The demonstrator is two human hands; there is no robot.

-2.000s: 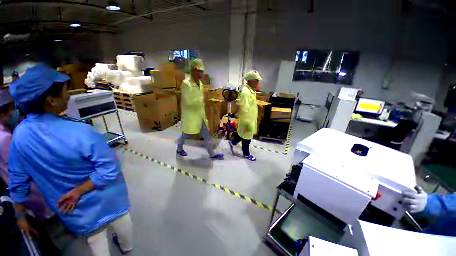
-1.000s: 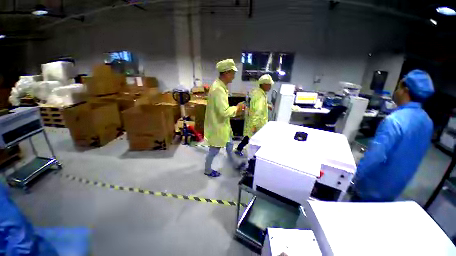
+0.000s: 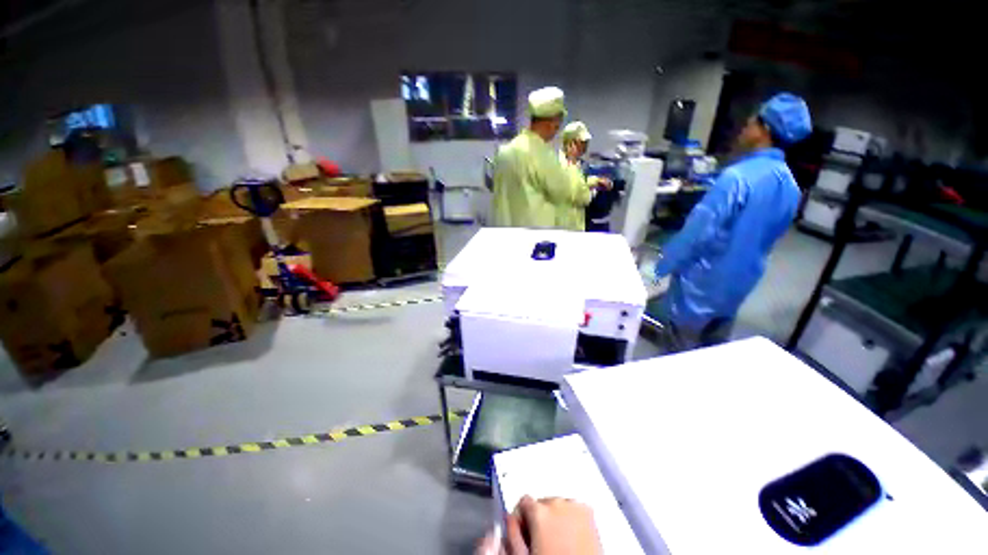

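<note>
The near white cabinet unit (image 3: 704, 417) lies at the lower right with its black oval display panel (image 3: 820, 498) facing up and a white logo on it. Its lower white side cover (image 3: 558, 477) is at the bottom centre. A bare hand, which looks like my right hand (image 3: 550, 528), is over this side cover at the bottom edge. Its fingers are bent and the wrist is cut off. I cannot tell whether it holds anything. My left hand cannot be made out.
Another white unit (image 3: 520, 306) sits ahead on a trolley (image 3: 501, 425). A person in blue (image 3: 731, 233) stands to its right, two people in yellow (image 3: 531, 179) behind it. Cartons (image 3: 179, 284) and a red pallet truck (image 3: 309, 284) are left. Dark shelving (image 3: 905, 233) is right.
The view has swung right and the near unit's display has come into view. The hand shows more over the side cover. The people in yellow are now behind the far unit.
</note>
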